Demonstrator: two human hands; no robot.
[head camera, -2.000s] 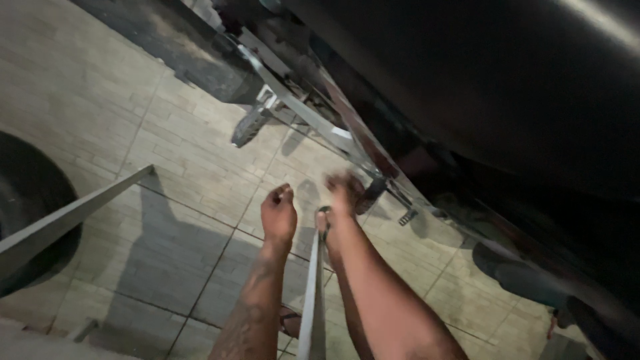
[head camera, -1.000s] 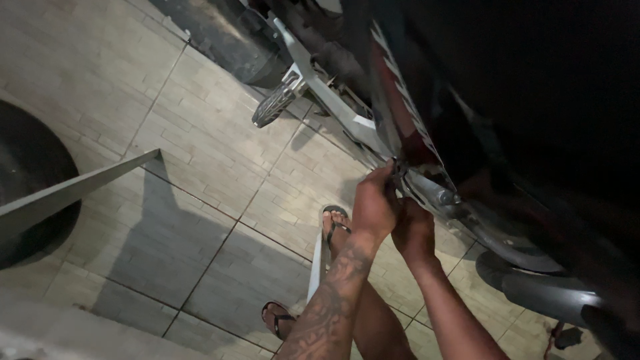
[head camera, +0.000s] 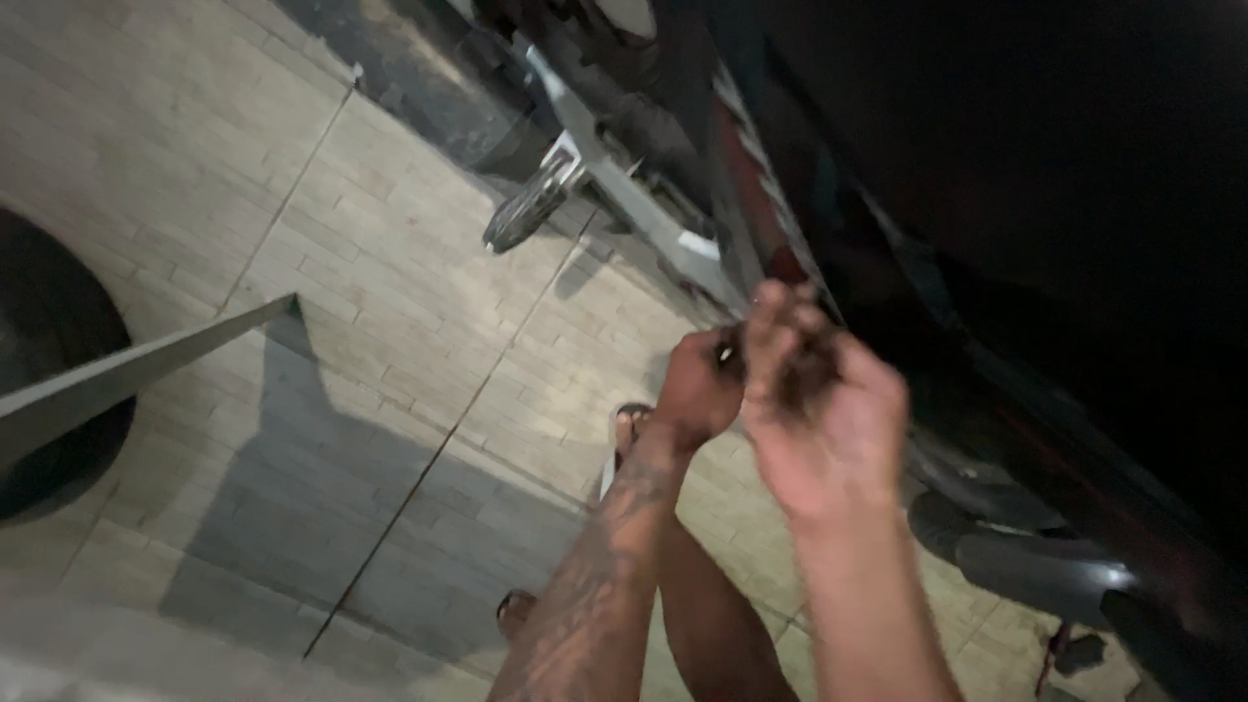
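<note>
Beside the lower side of a motorcycle, my left hand (head camera: 700, 385) is curled, and a small dark piece with a bright spot shows at its fingers; what it is I cannot tell. My right hand (head camera: 829, 419) is just to the right, palm turned up, fingers bent and smeared dark, blurred by motion. Whether it holds anything is not clear. Above both hands run the motorcycle's grey metal swingarm or frame bar (head camera: 643, 210) and a red body panel (head camera: 751, 166). A ridged footpeg (head camera: 531, 205) sticks out from the bar.
A black tyre (head camera: 58, 370) lies at the left behind a flat metal bar (head camera: 146, 369). The motorcycle's dark body (head camera: 1024, 195) fills the right side, with an exhaust-like cylinder (head camera: 1043, 570) below. Sandalled feet (head camera: 629, 429) stand on the tiled floor (head camera: 390, 253).
Both hands have moved from over the floor to the motorcycle's side since two seconds ago. My right hand, lower and partly behind the left a second ago, is now raised with its palm up.
</note>
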